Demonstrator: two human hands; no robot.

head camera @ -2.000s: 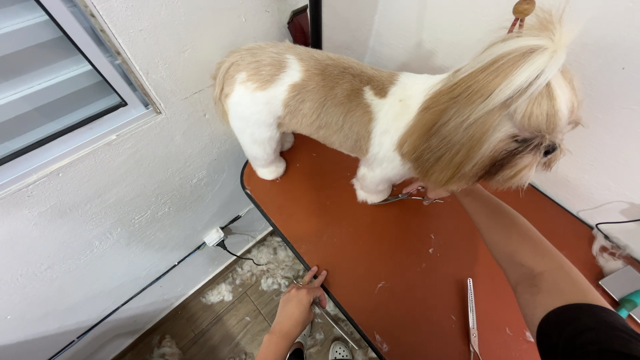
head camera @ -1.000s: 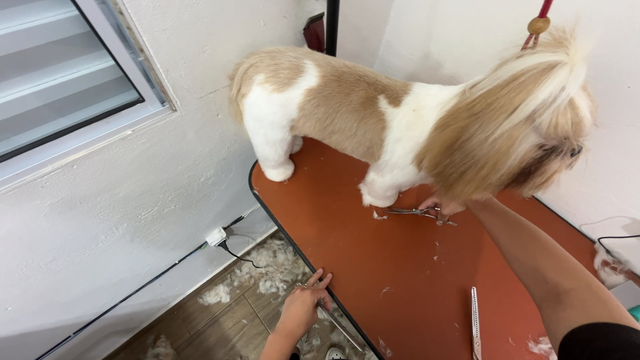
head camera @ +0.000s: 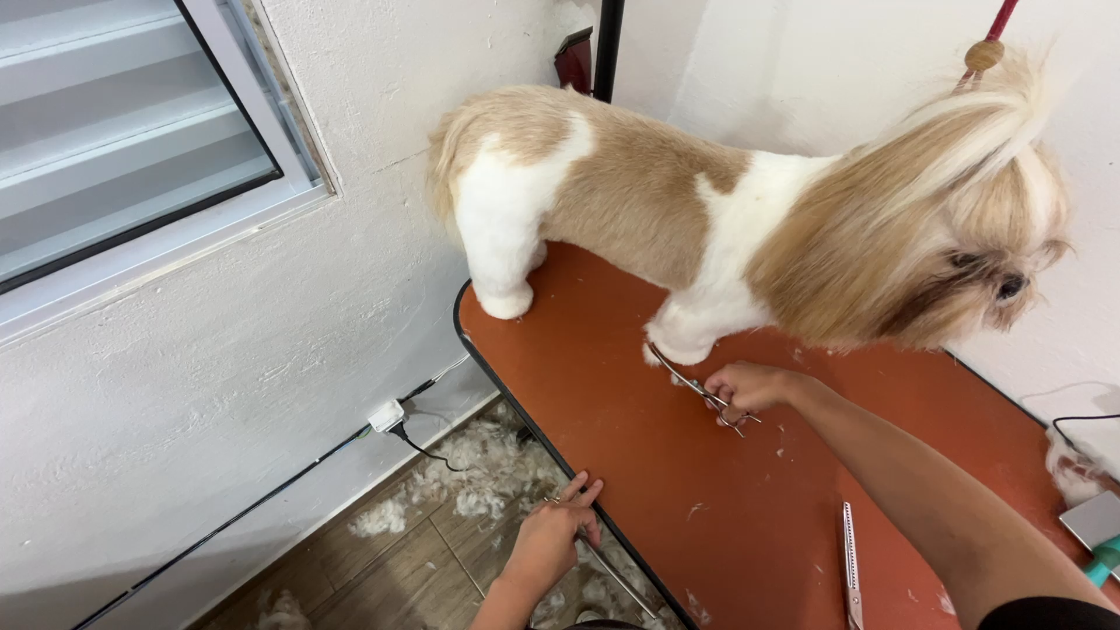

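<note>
A tan and white long-eared dog (head camera: 647,201) stands on the orange-brown grooming table (head camera: 665,490), its head at the right and its topknot near a red cord with a wooden bead (head camera: 984,57). My right hand (head camera: 744,392) holds curved metal scissors (head camera: 691,383) by the finger rings, with the blades beside the dog's front paw (head camera: 682,343). At the table's left edge is my left hand (head camera: 560,529), its fingertips on the rim. It holds a second, long metal tool (head camera: 617,577), seemingly curved shears, pointing down to the right; its handle is mostly hidden by the hand.
Thinning shears (head camera: 850,564) lie on the table near the front. Cut hair (head camera: 481,477) covers part of the floor by the wall. A black post (head camera: 608,52) and a red clipper (head camera: 574,61) are behind the dog. At the right edge lie a turquoise object (head camera: 1104,560) and a cable (head camera: 1085,418).
The dog's head, lowered over my right forearm earlier, now shows more of its face. My right hand has come out from under the ear hair, and the scissors have turned beside the paw.
</note>
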